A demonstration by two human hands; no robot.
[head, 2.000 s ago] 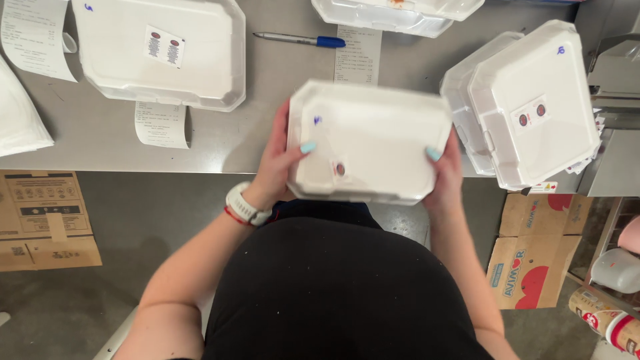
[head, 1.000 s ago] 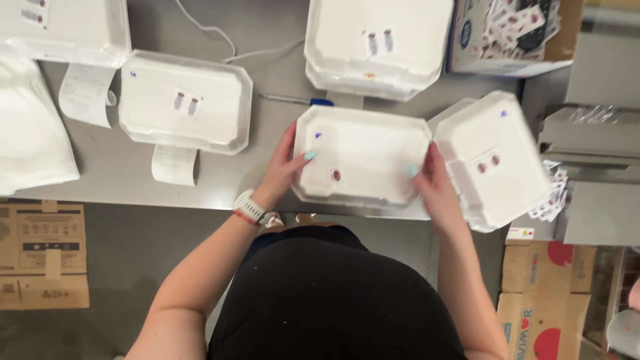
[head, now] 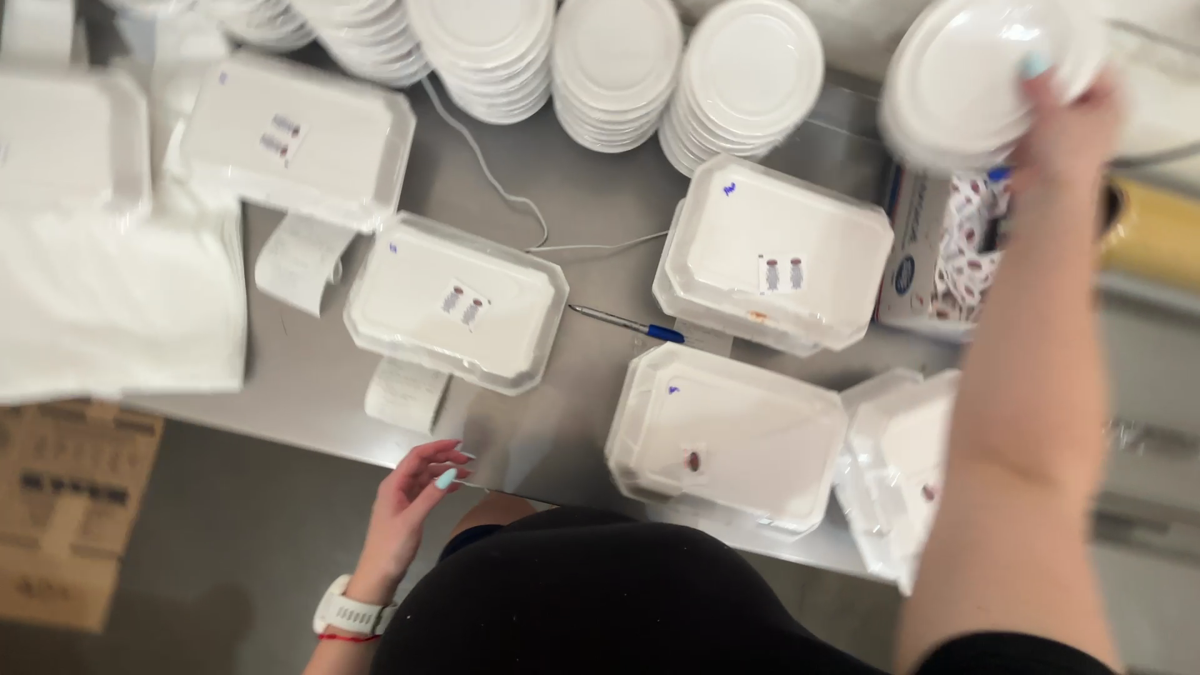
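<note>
My right hand [head: 1069, 117] reaches to the far right and touches the top of a stack of white round containers or lids [head: 975, 80]; blur hides whether its fingers grip it. Empty and with fingers apart, my left hand [head: 427, 487] hovers at the table's front edge, below a paper receipt [head: 405, 394]. A white lidded foam container [head: 727, 441] rests near the front edge, right of centre. Behind it lies another foam container [head: 778, 253] on a stack, and to its left a third [head: 457, 300]. A blue-capped pen [head: 628, 323] lies between them.
Stacks of round white lids or bowls [head: 614, 70] line the back. A cardboard box of stickers [head: 961, 253] stands at right, partly behind my right arm. More foam containers [head: 300, 141] and white bags [head: 112, 300] are at left. A white cable [head: 487, 173] crosses the steel table [head: 553, 422].
Both hands have let go of the foam container, which now rests on the table. My right hand has reached out to the far right stack. The view has shifted toward the table's back.
</note>
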